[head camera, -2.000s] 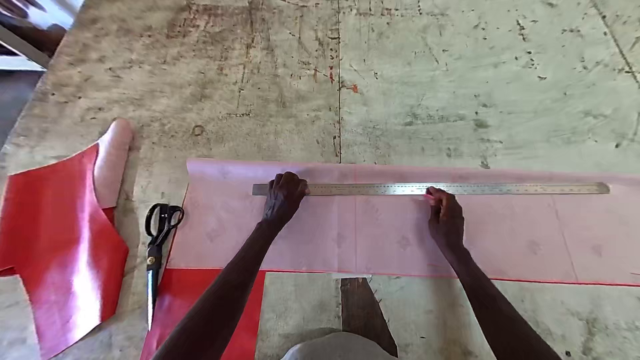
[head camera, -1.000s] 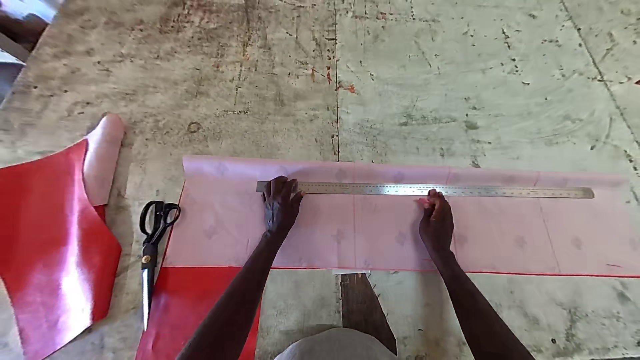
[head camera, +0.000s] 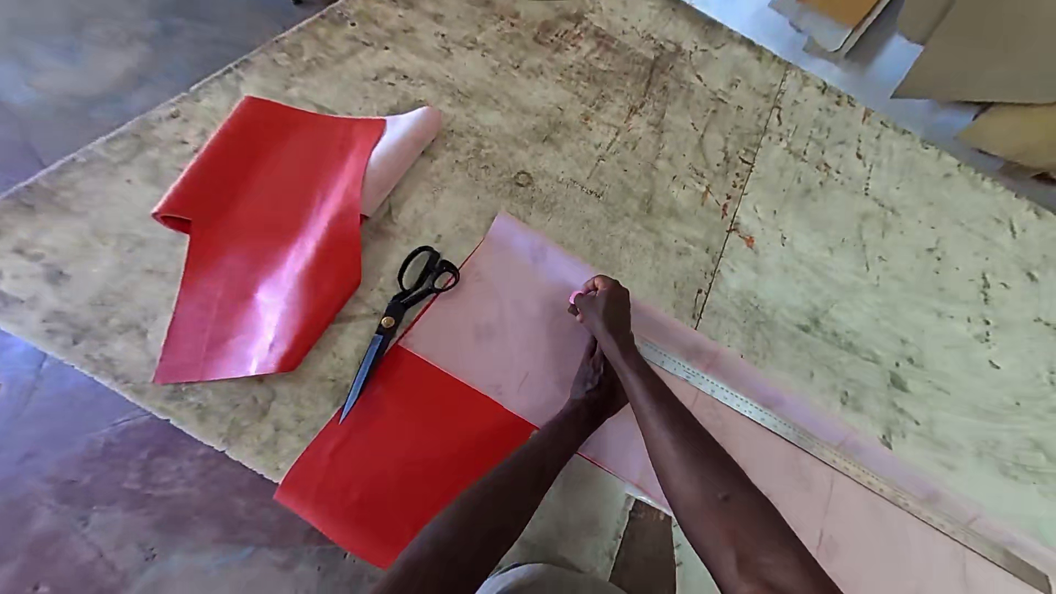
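Observation:
My right hand (head camera: 605, 309) pinches a small pink piece (head camera: 576, 297), perhaps chalk, over the pale pink backing of the folded sheet material (head camera: 503, 330). Beneath my right wrist lies my left hand (head camera: 596, 386), partly hidden, at the near end of the long metal ruler (head camera: 742, 404); its fingers and grip cannot be made out. The ruler runs diagonally down to the right on the pink surface. Black-handled shears (head camera: 394, 318) lie closed, left of my hands, blades overlapping the edge of the red part (head camera: 412, 454).
A separate red piece (head camera: 276, 239) with a folded pale corner lies on the worn wooden table (head camera: 594, 115), left of the shears. Brown and tan sheets (head camera: 982, 49) are beyond the table's far right edge. Floor shows past the left edge.
The view has swung strongly to the left. My right hand has moved from the middle of the ruler to beside my left hand, its forearm now crossing over that hand.

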